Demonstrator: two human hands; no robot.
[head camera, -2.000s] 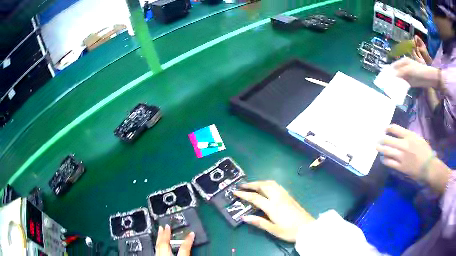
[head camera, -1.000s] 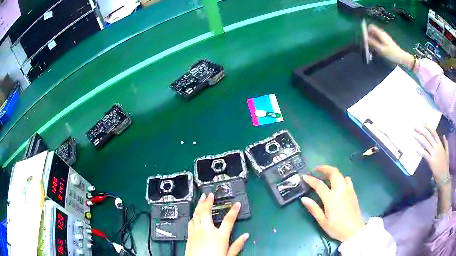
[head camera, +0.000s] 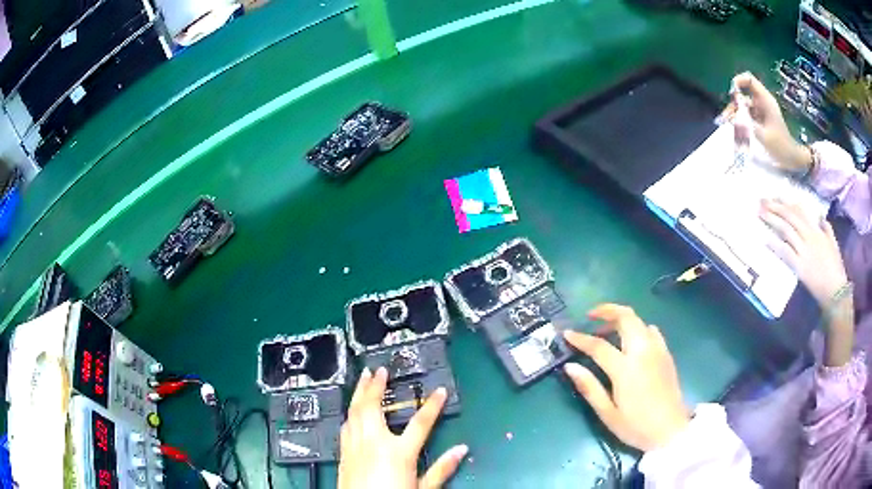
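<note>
Three trail camera units lie in a row on the green mat, lens ends away from me. The left unit (head camera: 301, 392) is untouched, with a cable at its bottom. My left hand (head camera: 390, 435) rests on the lower half of the middle unit (head camera: 400, 325), fingers spread on both sides of its small dark screen. My right hand (head camera: 626, 382) touches the lower right edge of the right unit (head camera: 502, 287) with thumb and fingertips; its screen shows a pale picture. A cyan-and-magenta colour card (head camera: 481, 200) lies behind the units with a small item on it.
Power supplies (head camera: 96, 382) with red digits and clip leads (head camera: 172, 387) stand at left. Open housings with circuit boards (head camera: 359, 139) lie behind. A black tray (head camera: 574, 129) and clipboard (head camera: 722, 258) are at right, where another person's hands (head camera: 813, 253) write.
The view has shifted slightly, moving things left and up. My hands stay on the same units. The other person's raised hand has come down to the clipboard, without the dark object.
</note>
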